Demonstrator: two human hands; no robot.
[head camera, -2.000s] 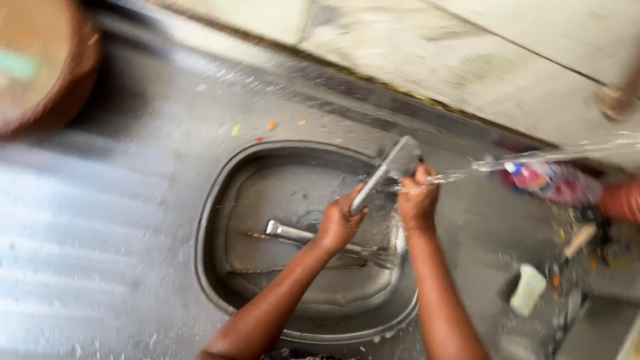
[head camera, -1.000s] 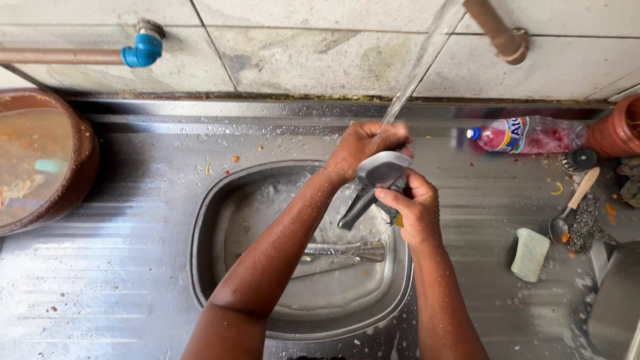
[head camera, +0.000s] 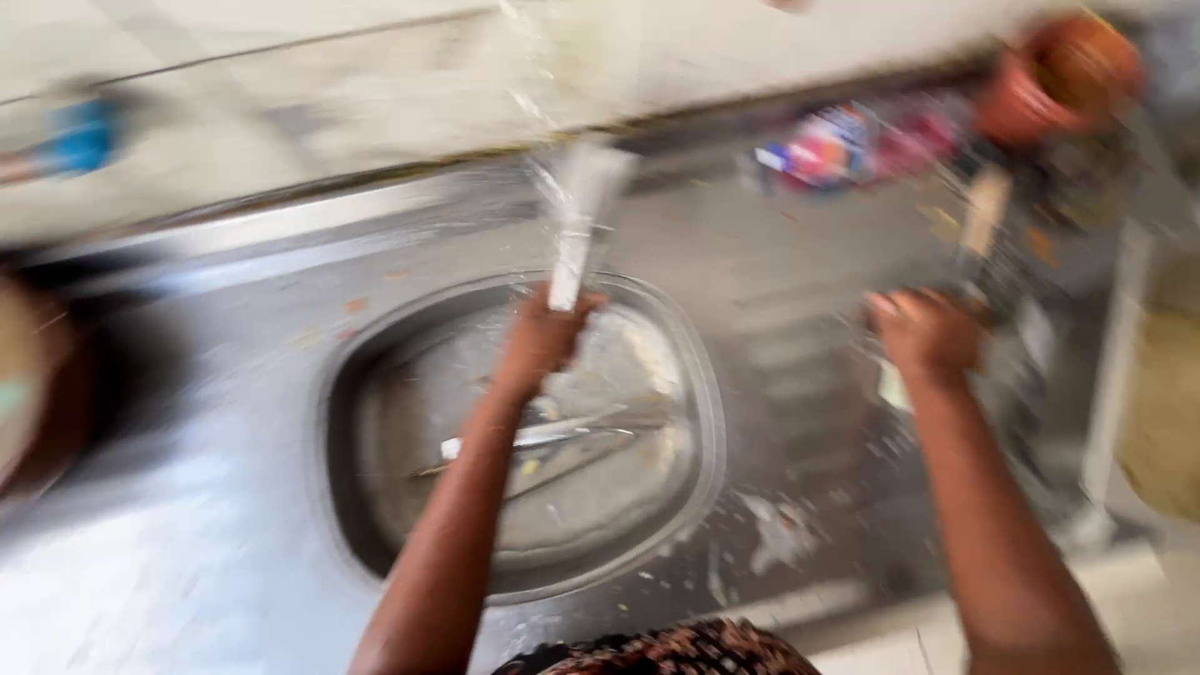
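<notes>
My left hand (head camera: 544, 342) grips the handle of a pale utensil (head camera: 581, 225), blurred, its broad end pointing up toward the wall. Running water (head camera: 548, 183) falls over it. Below, several metal utensils (head camera: 553, 431) lie in the oval sink basin (head camera: 717, 422). My right hand (head camera: 928, 333) is over the steel drainboard at the right, its fingers curled; blur hides whether anything is in them. A pale sponge or soap bar (head camera: 893, 386) shows just under that hand, and a wooden-handled utensil (head camera: 984, 211) lies above it.
At the right back lie a plastic bottle (head camera: 830, 150) with pink contents and a reddish-brown pot (head camera: 1022, 98). A brown bowl (head camera: 56, 394) stands at the far left. A blue pipe fitting (head camera: 82, 136) is on the tiled wall. Food scraps (head camera: 356, 305) dot the steel near the basin.
My right hand has left the utensil and moved right to the drainboard, beside the pale block. My left hand keeps the utensil, now with its broad end up. The view has tilted.
</notes>
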